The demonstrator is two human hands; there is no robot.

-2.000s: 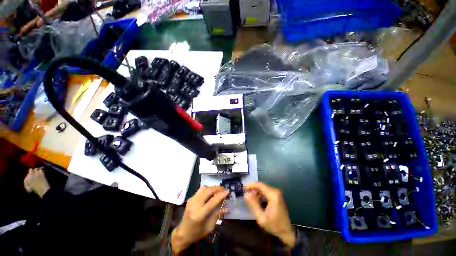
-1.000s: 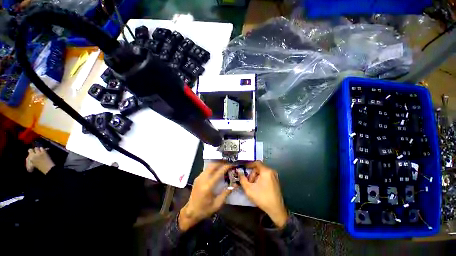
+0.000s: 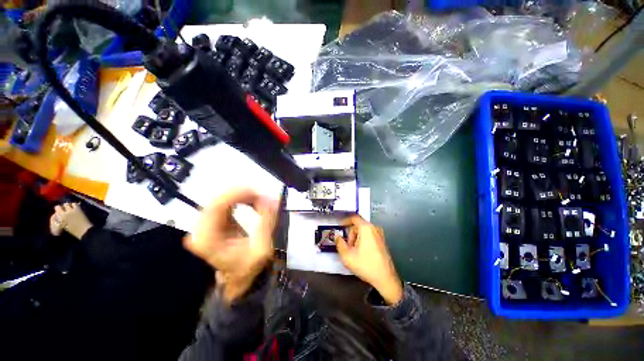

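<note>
A small black housing [image 3: 327,237] lies on the white pad [image 3: 303,259] in front of the white screw feeder [image 3: 286,130]. My right hand [image 3: 364,250] has its fingertips on the right side of the housing. My left hand [image 3: 236,236] is blurred and raised over the white board's lower edge, left of the pad, its fingers curled apart with nothing visible in them. The black electric screwdriver [image 3: 222,113] with a red lever hangs slanted above, its lower end near the feeder's metal pickup end [image 3: 325,191].
Black units [image 3: 185,142] lie on the white board [image 3: 212,176] at left. A blue tray [image 3: 484,211] with rows of housings and silver-square modules stands at right. Crumpled clear bags [image 3: 416,84] lie behind. Another person's hand [image 3: 70,218] is at far left.
My left hand has let go of the housing and moved left. The housing now lies flat on the pad, with only my right hand at it. The view has shifted slightly.
</note>
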